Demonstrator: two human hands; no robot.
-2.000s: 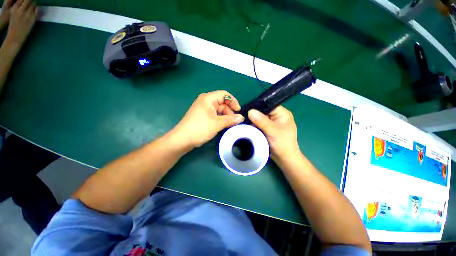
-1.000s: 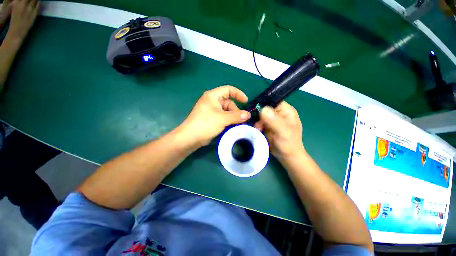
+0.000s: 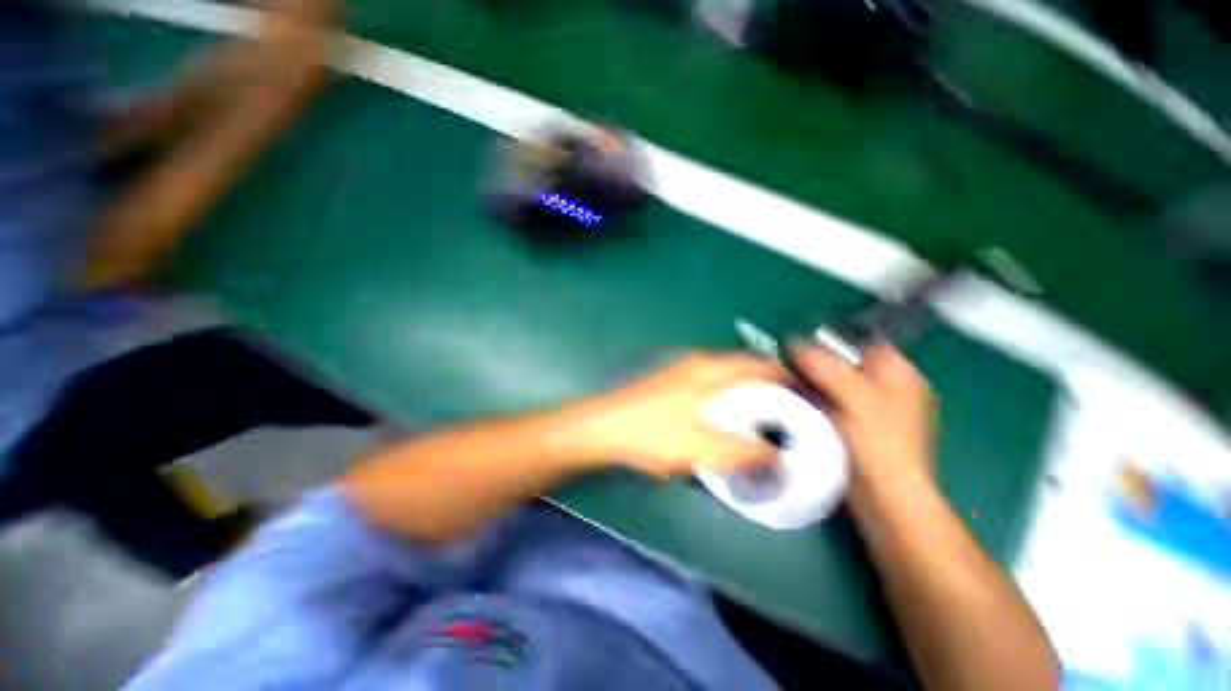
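The whole picture is blurred. A dryer head (image 3: pixel 807 489) shows its white ring face and dark centre, low in front of me. My left hand (image 3: pixel 695 412) lies over the left part of the ring, with fingers across its face and top edge. My right hand (image 3: pixel 871 405) is closed at the upper right of the ring, around the base of the dark handle (image 3: pixel 902 313), which points up and right over the white edge strip. A small pale piece (image 3: pixel 756 338) shows above my left fingers. Finer parts at the joint cannot be made out.
The grey-black device (image 3: pixel 570 182) with blue display stands on the green bench, behind and left. Another person's arm (image 3: pixel 203 169) reaches in at the left. The instruction sheet (image 3: pixel 1107 540) lies at the right. Dark units (image 3: pixel 844 41) stand on the far green surface.
The view has swung left, so the bench things appear further right, and more of the other person shows. My left hand has moved from the handle joint onto the ring face.
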